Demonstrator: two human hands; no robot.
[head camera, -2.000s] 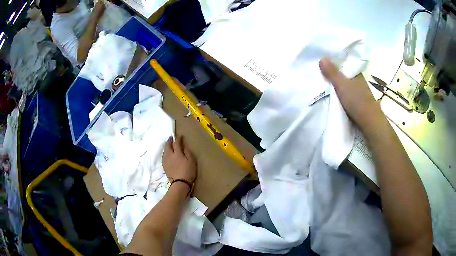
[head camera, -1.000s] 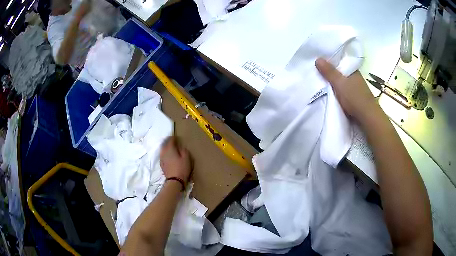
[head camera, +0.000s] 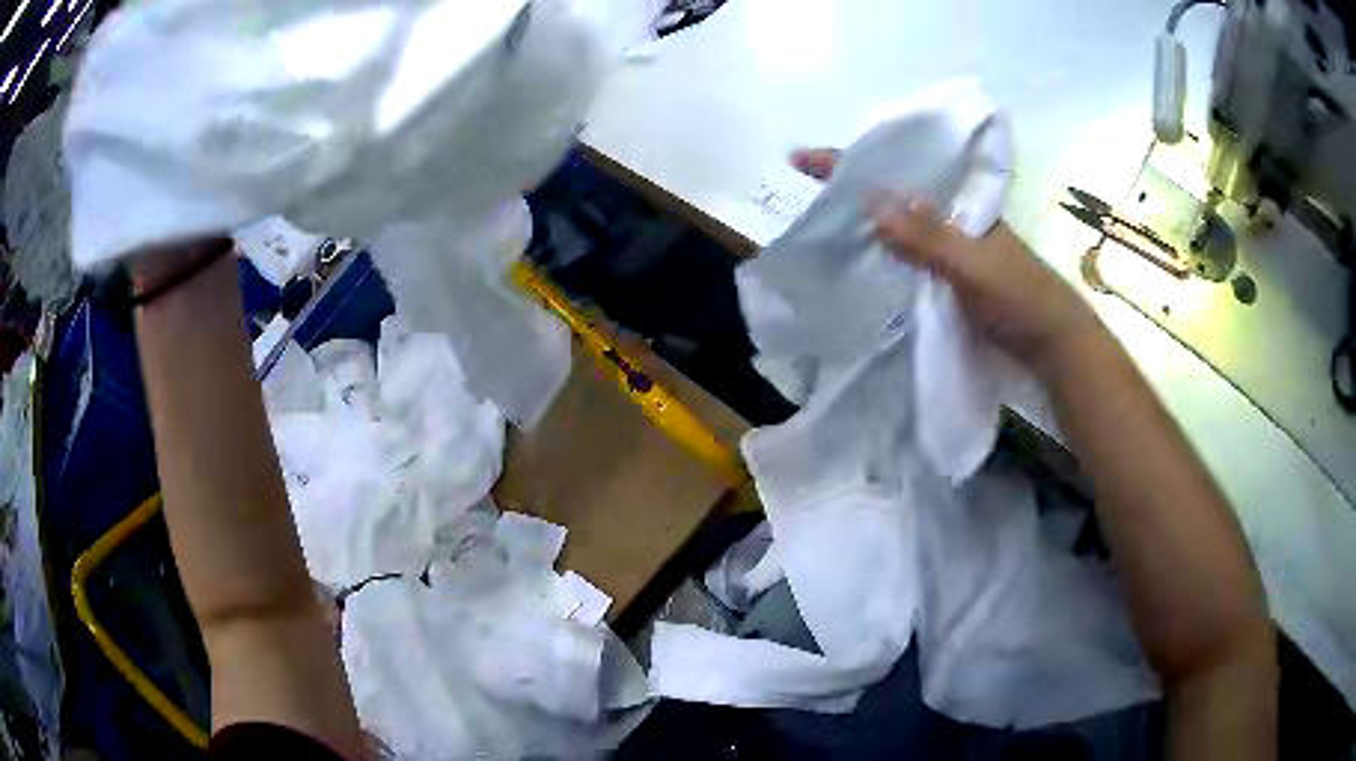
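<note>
My left hand is raised at the upper left; its wrist (head camera: 182, 268) shows and the fingers are hidden behind a large white garment piece (head camera: 327, 119), which is lifted and blurred. My right hand (head camera: 952, 245) grips another white garment piece (head camera: 833, 253), with fingertips showing at its far edge. This piece hangs over the table edge and down over the lap. A bundle of white cut pieces (head camera: 394, 461) lies on a brown cardboard sheet (head camera: 610, 491) at the left.
A yellow tube (head camera: 640, 382) crosses beside the cardboard; another yellow frame (head camera: 112, 550) is at lower left. Dark-bladed shears (head camera: 1123, 231) lie near the sewing machine (head camera: 1264, 119) on the white table (head camera: 699, 141). A blue bin (head camera: 350, 305) is partly covered.
My left hand has risen from the bundle to the upper left with a white piece. My right hand has shifted slightly left with its piece, and fingertips now show beyond the cloth.
</note>
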